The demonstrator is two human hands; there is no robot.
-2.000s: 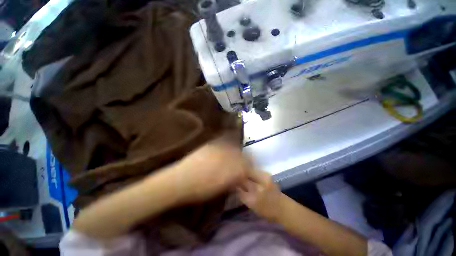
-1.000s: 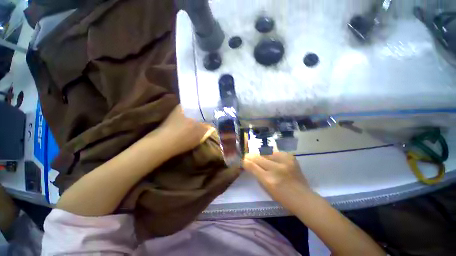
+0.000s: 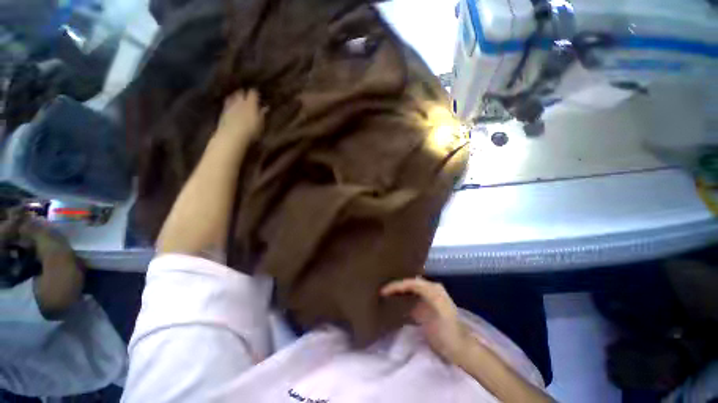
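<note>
The brown garment (image 3: 338,228) lies crumpled across the machine table and hangs over its front edge to my lap. Its right part is under the bright lamp spot beside the sewing machine head (image 3: 504,67); the presser foot and needle are not clear. My left hand (image 3: 242,116) is at the upper left of the garment, its fingers closed on a fold of cloth. My right hand (image 3: 431,311) is at the garment's lower right edge in front of the table, fingers curved and apart, with no cloth seen gripped.
The table's front edge (image 3: 551,253) carries a printed scale. Green and yellow loops (image 3: 707,193) are cut off at the right rim. Another person's arm (image 3: 57,271) is at the lower left, near a dark grey machine part (image 3: 71,149). Dark cloth (image 3: 661,338) lies low right.
Both hands have left the needle area: my left hand moved up and left onto the garment, my right hand down towards my lap. The view shifted, and the garment now spreads over the table's front.
</note>
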